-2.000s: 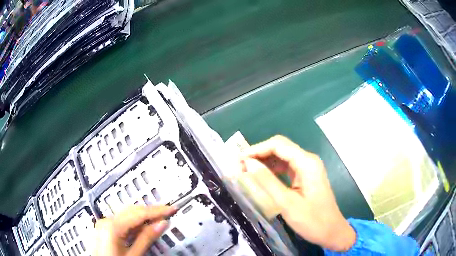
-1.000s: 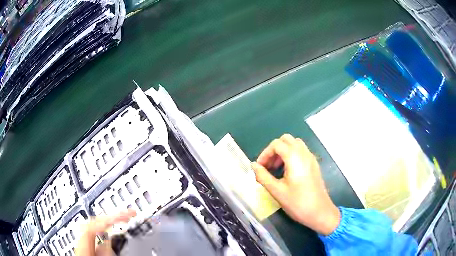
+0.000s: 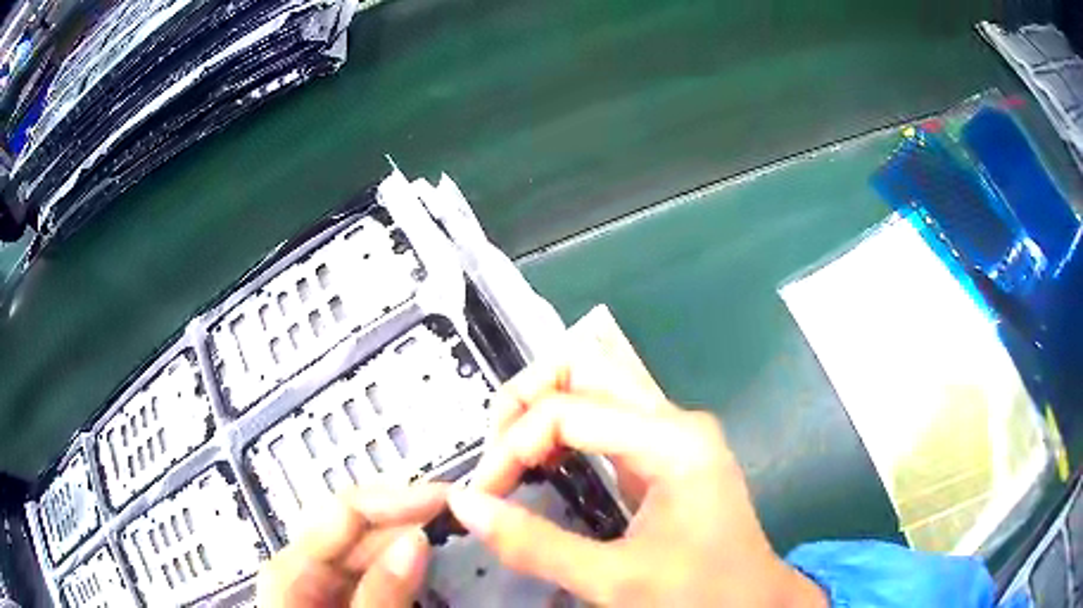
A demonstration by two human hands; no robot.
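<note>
A large tray [image 3: 226, 418] holds silver-white device frames [image 3: 368, 422] with rows of slots. A device frame with its grey back up [image 3: 487, 582] is at the bottom, partly hidden by both hands. My left hand [image 3: 350, 552] has its fingers closed at the frame's dark edge. My right hand [image 3: 647, 505] reaches over the tray's right edge, thumb and finger at the same edge, close to my left fingertips. Any small piece between them is too small to make out. A pale-yellow adhesive sheet [image 3: 612, 339] lies beside the tray, partly behind my right hand.
Layered black-and-white trays [image 3: 178, 101] are stacked at upper left. Cream-yellow sheets in a clear sleeve [image 3: 920, 392] lie at right, with crumpled blue film [image 3: 992, 208] above them. A green surface [image 3: 713, 107] runs behind the tray. A grey object [image 3: 1045, 71] is at the upper right edge.
The grey-backed frame, blurred in my left hand one second ago, is now under both hands. My right hand has moved left from the yellow sheet to my left fingertips. The view has shifted slightly.
</note>
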